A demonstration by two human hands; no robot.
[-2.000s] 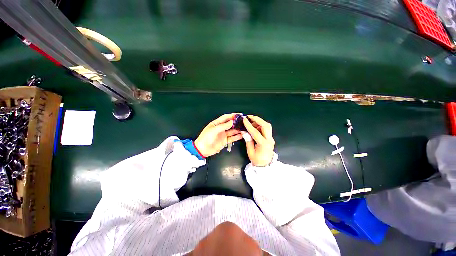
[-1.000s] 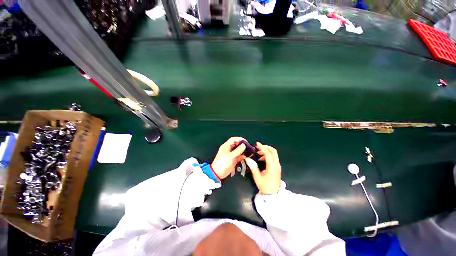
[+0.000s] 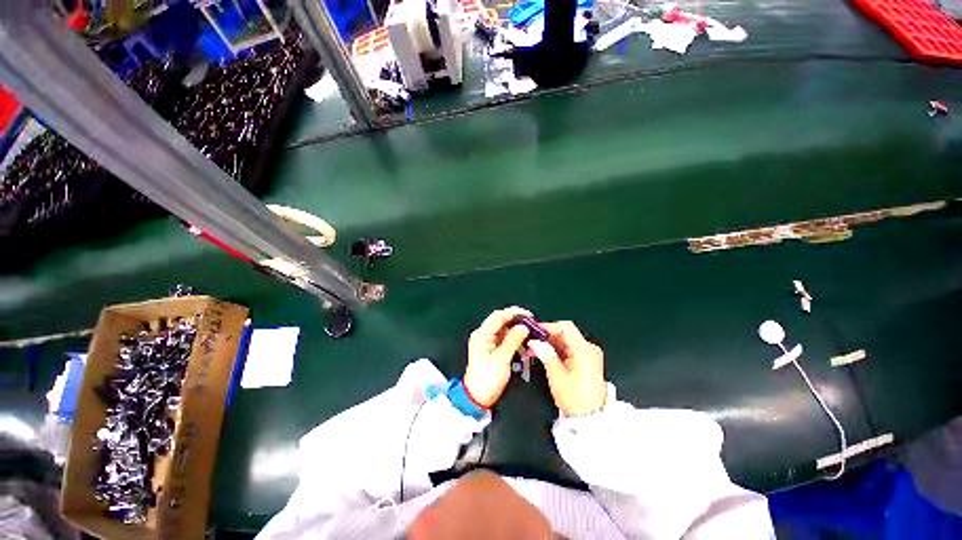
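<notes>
A small glossy dark red or purple unit (image 3: 532,328) is held between the fingertips of both hands, above the green surface in front of me. My left hand (image 3: 493,360) grips its left end and wears a blue wrist strap (image 3: 464,400) with a thin dark cord. My right hand (image 3: 575,368) grips its right end. Small pale, silvery pieces (image 3: 524,366) show just below the unit, between the hands; whether they lie on the surface or hang from the fingers is unclear. The fingers partly hide the unit.
A cardboard box (image 3: 205,422) of shiny parts and a white card (image 3: 271,357) are at left. A metal post (image 3: 211,179) crosses upper left, near a dark knob (image 3: 339,322) and a partly assembled unit (image 3: 371,249). A taped white cable (image 3: 812,388) lies right; a red tray (image 3: 916,29) is top right.
The view has shifted and tilted, showing more of the dark trays and the far side. Both hands still hold the unit, which has turned slightly in the fingertips.
</notes>
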